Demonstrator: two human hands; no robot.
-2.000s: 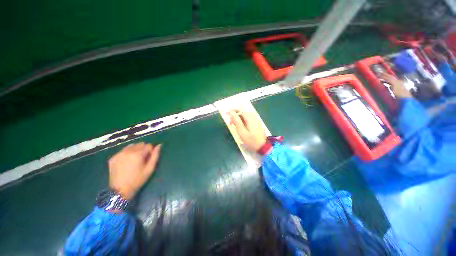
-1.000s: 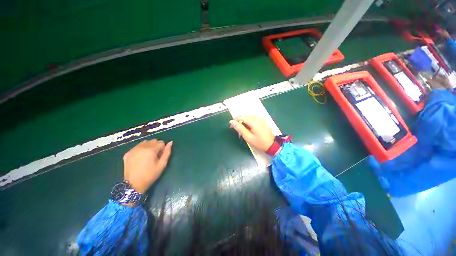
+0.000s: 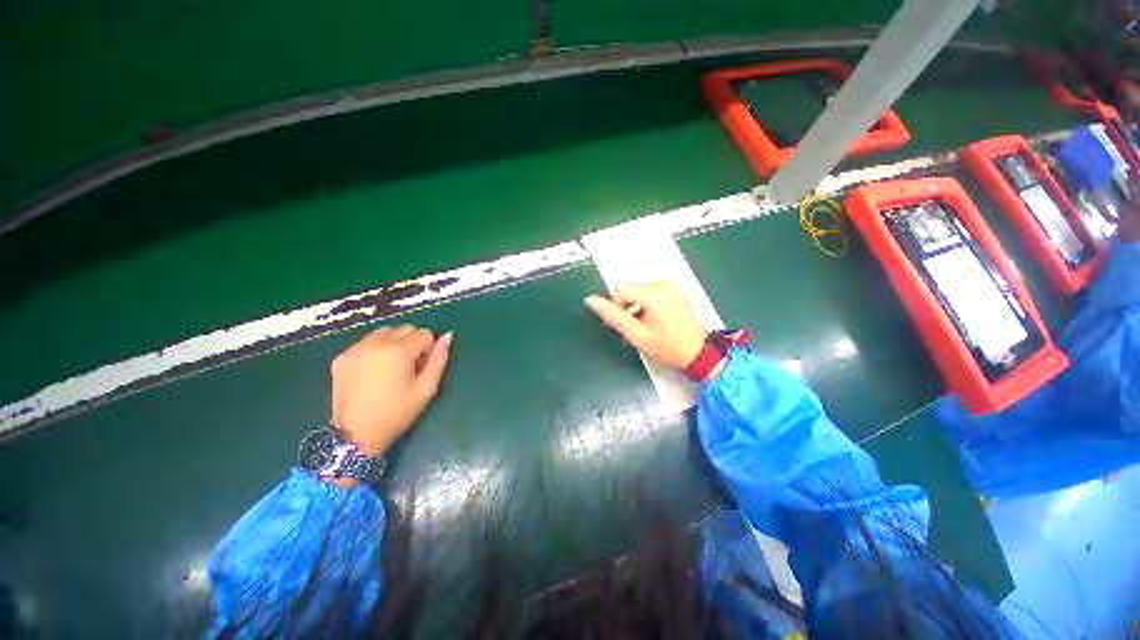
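A long white sheet (image 3: 634, 254) lies across the bench, its far end over the chipped white rail. My right hand (image 3: 660, 323), with a red band at the wrist, is over the sheet. Its fingers are curled and the thumb points left; whether a tiny piece is between the fingers cannot be told. My left hand (image 3: 385, 390), with a metal watch, is to the left over the dark green bench (image 3: 525, 363). Its fingers are loosely curled, nothing shows in it, and its palm side is hidden.
An open tablet in a red frame (image 3: 956, 294) lies to the right, beside a yellow wire loop (image 3: 823, 225). Another red frame (image 3: 765, 115) is on the belt behind the grey post (image 3: 875, 100). Further right are more red frames and a neighbour's blue sleeve (image 3: 1038, 400).
The view has shifted, so the bench and frames sit further right in the picture. Both hands stay in much the same places, the right still over the sheet. The neighbour's hand has moved mostly out of view.
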